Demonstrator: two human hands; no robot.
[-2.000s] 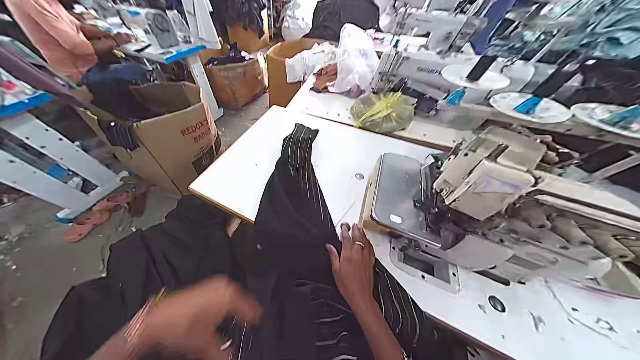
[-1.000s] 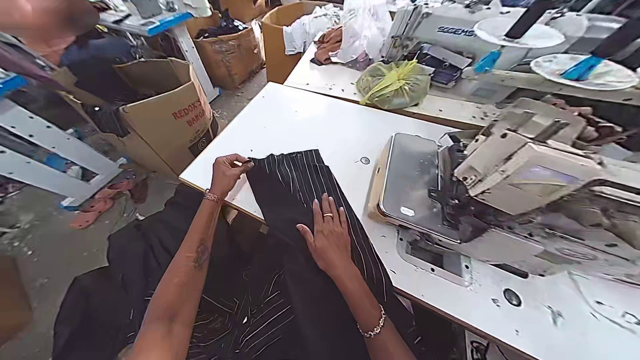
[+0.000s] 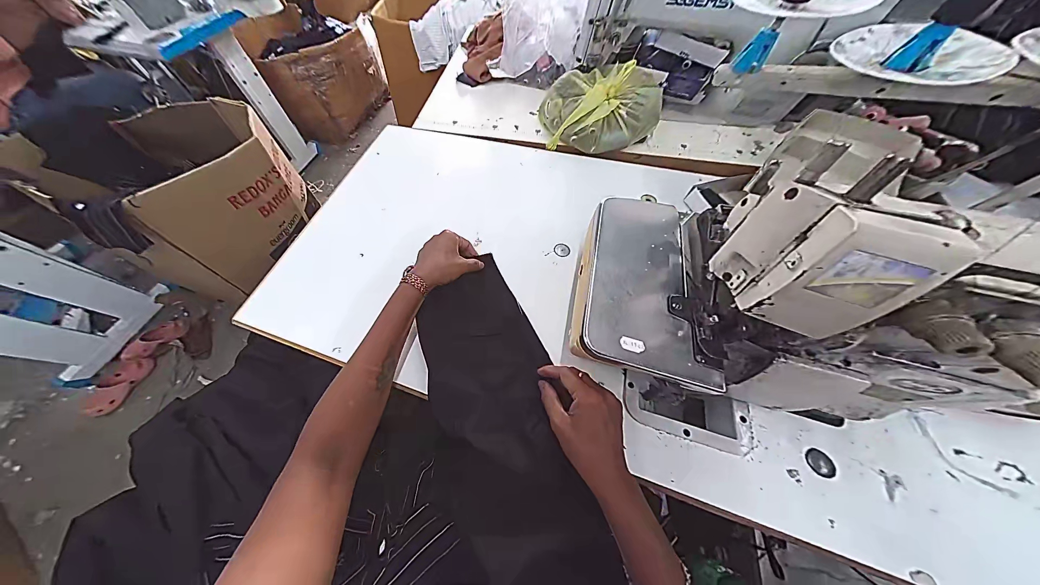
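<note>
Black fabric (image 3: 487, 390) runs from the near side up onto the white sewing table (image 3: 366, 219), its plain dark face showing. My left hand (image 3: 445, 258) pinches the far end of it at a corner. Along the fabric's right edge lies my right hand (image 3: 583, 410), thumb and index finger bent together at that edge; whether they pinch it is hard to tell. To the right of both hands stands an industrial sewing machine (image 3: 837, 236) with a metal cover plate (image 3: 638, 284). More black cloth with thin white stripes (image 3: 406, 520) hangs below the table edge.
A cardboard box (image 3: 219, 203) stands left of the table, with another box (image 3: 333, 81) behind. On the rear table sits a tied yellow-green bag (image 3: 603, 110) near a white plastic bag (image 3: 536, 36). Pink clogs (image 3: 122, 382) lie on the floor. Part of another person shows at upper left.
The striped face seen on the table one second ago is replaced by the plain dark face. My right hand, flat on the fabric then, is now at its right edge with bent fingers.
</note>
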